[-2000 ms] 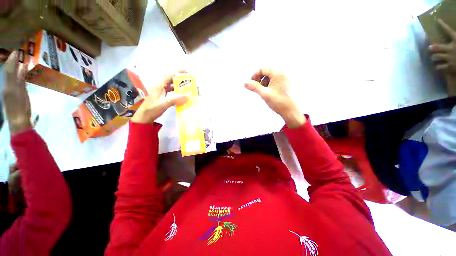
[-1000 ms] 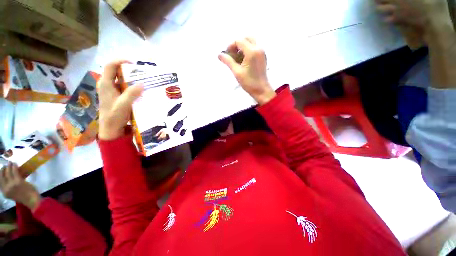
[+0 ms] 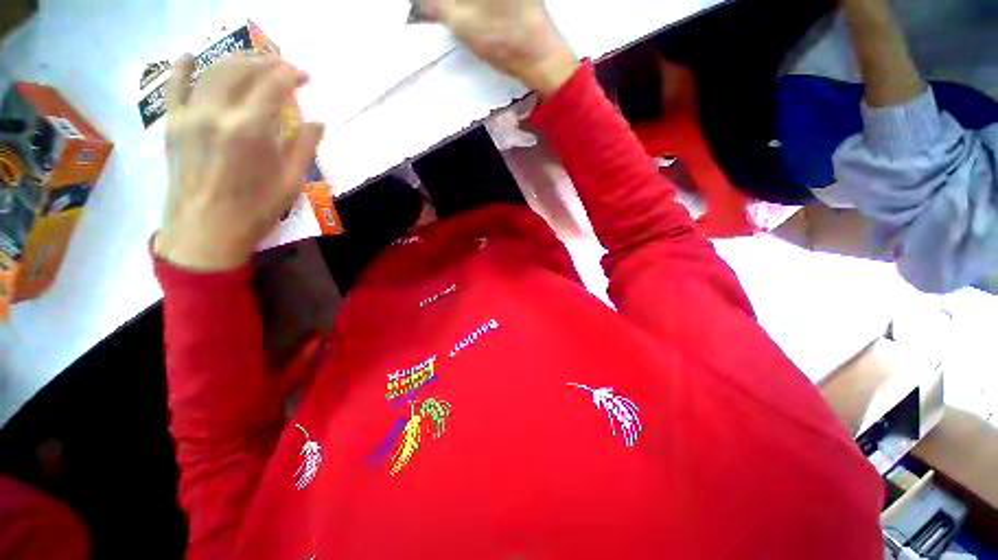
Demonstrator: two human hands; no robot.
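A printed retail box (image 3: 322, 208), white, black and orange, lies at the table's front edge in the head view, mostly hidden by my left hand. My left hand (image 3: 224, 153) is over it, with the fingers across its far part and the thumb at its orange side; it appears to grip the box. My right hand (image 3: 498, 31) is at the top edge of the picture, partly cut off and blurred. A tiny dark spot shows at its fingertips; I cannot tell what it is.
Another orange and black retail box (image 3: 49, 186) stands on the white table (image 3: 361, 77) at the left. At the right are a neighbour's grey sleeve (image 3: 919, 186) and a red stool (image 3: 700, 164). Open cartons (image 3: 914, 481) stand at the lower right. A red sleeve (image 3: 38, 525) shows lower left.
The view has shifted, and the table lies higher in it. The box's white picture face is now mostly covered by my left hand. My right hand has moved to the top edge.
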